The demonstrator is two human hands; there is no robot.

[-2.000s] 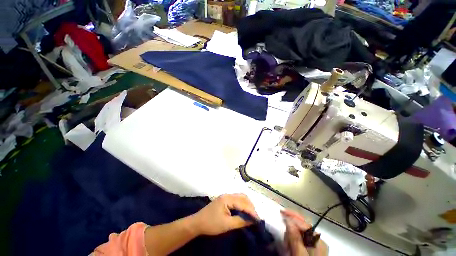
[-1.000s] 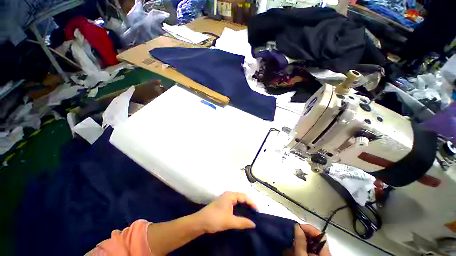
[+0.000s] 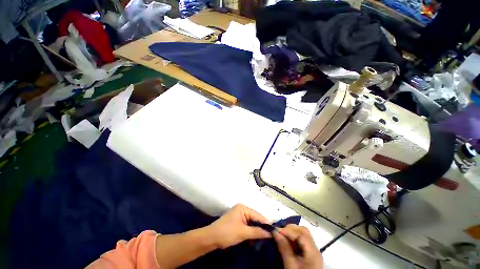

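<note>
The navy garment (image 3: 121,210) hangs off the left side of the white table and spreads under my hands. My left hand (image 3: 234,226) pinches its edge between thumb and fingers. My right hand (image 3: 301,246) touches the same edge just to the right, fingertips close to the left ones, and also pinches the cloth. A black cord (image 3: 342,235) runs from my right hand to the machine bed; the small tool at its end is mostly hidden in the hand.
The cream sewing machine (image 3: 368,131) stands right. Black-handled scissors (image 3: 380,225) lie on its bed near a crumpled white scrap (image 3: 366,185). A loose navy panel (image 3: 226,73) and tan wooden strip (image 3: 202,86) lie beyond. A dark garment pile (image 3: 331,37) sits behind the machine.
My right hand has moved left, close to my left hand, from the garment's right corner. The edge that was spread between them is now bunched at the fingertips. The cord is pulled straighter.
</note>
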